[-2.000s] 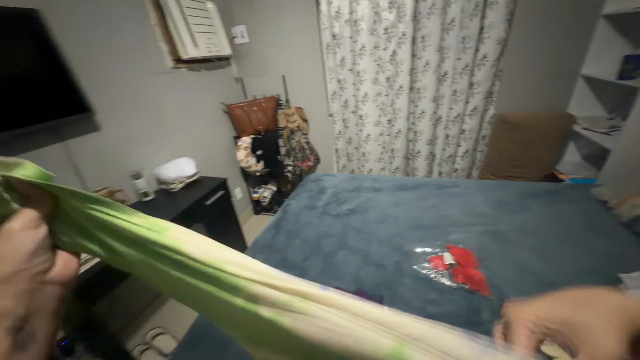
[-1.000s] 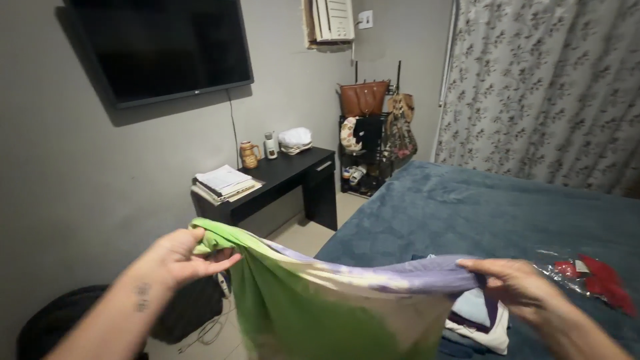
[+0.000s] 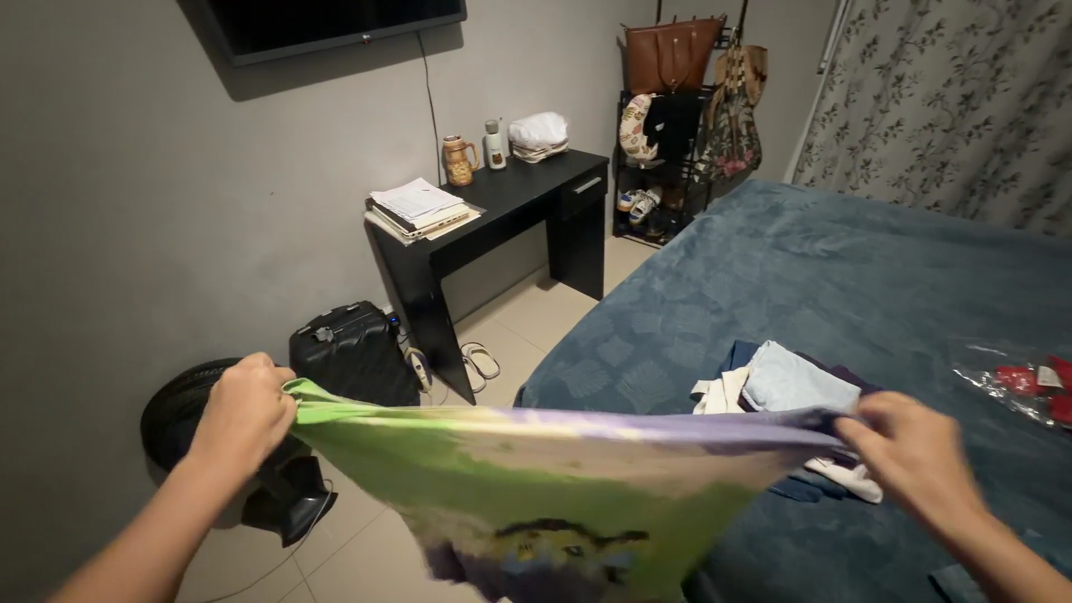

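A green, cream and purple tie-dye cloth garment (image 3: 569, 486) with a dark printed picture hangs stretched between my two hands. My left hand (image 3: 251, 410) grips its bright green corner on the left. At the right, my right hand (image 3: 909, 448) pinches the purple corner, above the bed's edge. Behind the cloth and close to my right hand, a pile of folded clothes (image 3: 800, 378), light blue, white and navy, lies on the blue bedspread (image 3: 720, 276). Part of that pile is hidden by the cloth. A clear plastic bag with red items (image 3: 1017, 381) rests farther right on the bed.
A black desk (image 3: 519, 197) against the wall holds papers (image 3: 417, 201), a mug, a bottle and a white bundle. Below on the tiled floor are a black suitcase (image 3: 356, 352), a black fan (image 3: 289, 494) with its cord, and flip-flops (image 3: 480, 366). A rack with bags (image 3: 674, 54) stands behind.
The cloth, earlier slanting across the view, now hangs spread wide with its printed picture showing. Both hands kept hold of it over the last second. The view has turned left and down.
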